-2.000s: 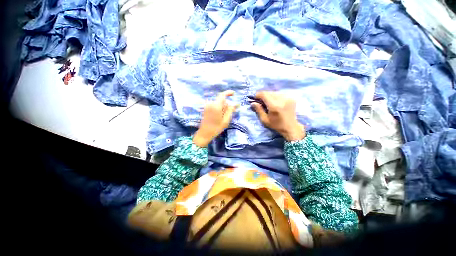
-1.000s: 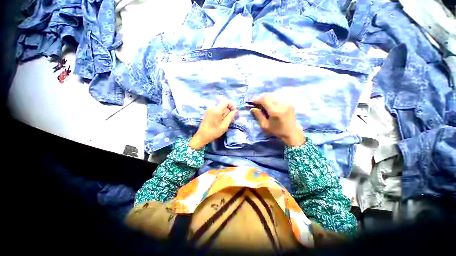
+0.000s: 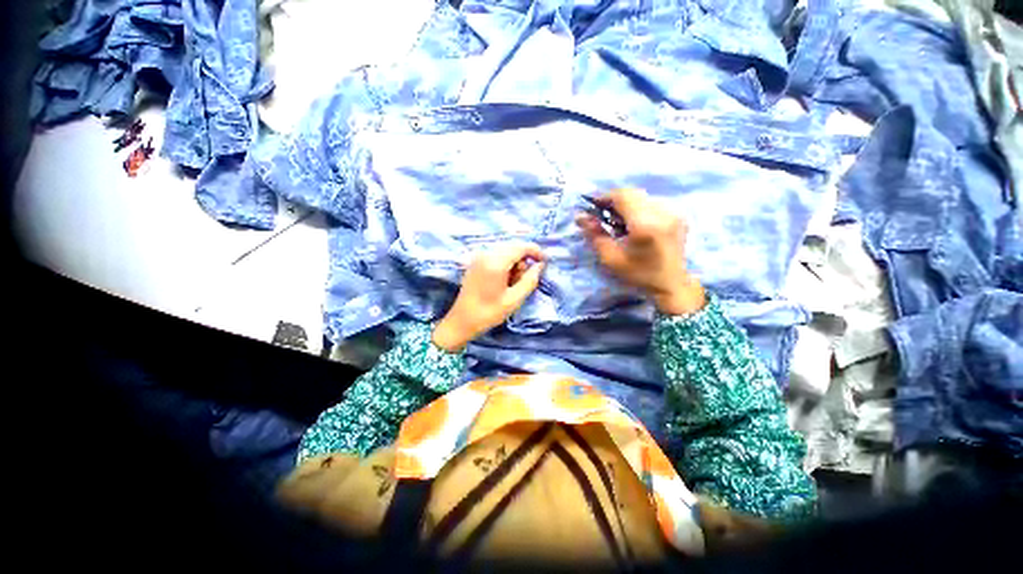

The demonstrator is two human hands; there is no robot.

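A blue denim jacket [image 3: 696,196] lies spread in front of me, its pale inside facing up and a buttoned hem strip running across its far side. My left hand [image 3: 494,289] is on the near part of the jacket, fingertips pinched together at the cloth; whether it grips cloth or a thread is too small to tell. My right hand [image 3: 642,247] is raised slightly to the right of the middle seam and holds small dark thread snips [image 3: 606,215], their tip pointing left. Green and white sleeve covers are on both forearms.
Other blue denim jackets are heaped at the far left [image 3: 213,90], beyond, and at the right [image 3: 954,258]. Off-white cloth [image 3: 858,336] lies at the right. Small red and dark items [image 3: 137,160] are on the white table [image 3: 112,247] at the left, near its curved edge.
My right hand has moved right, away from my left hand, and the snips now show clearly. My left hand has moved slightly nearer to me since the earliest frame.
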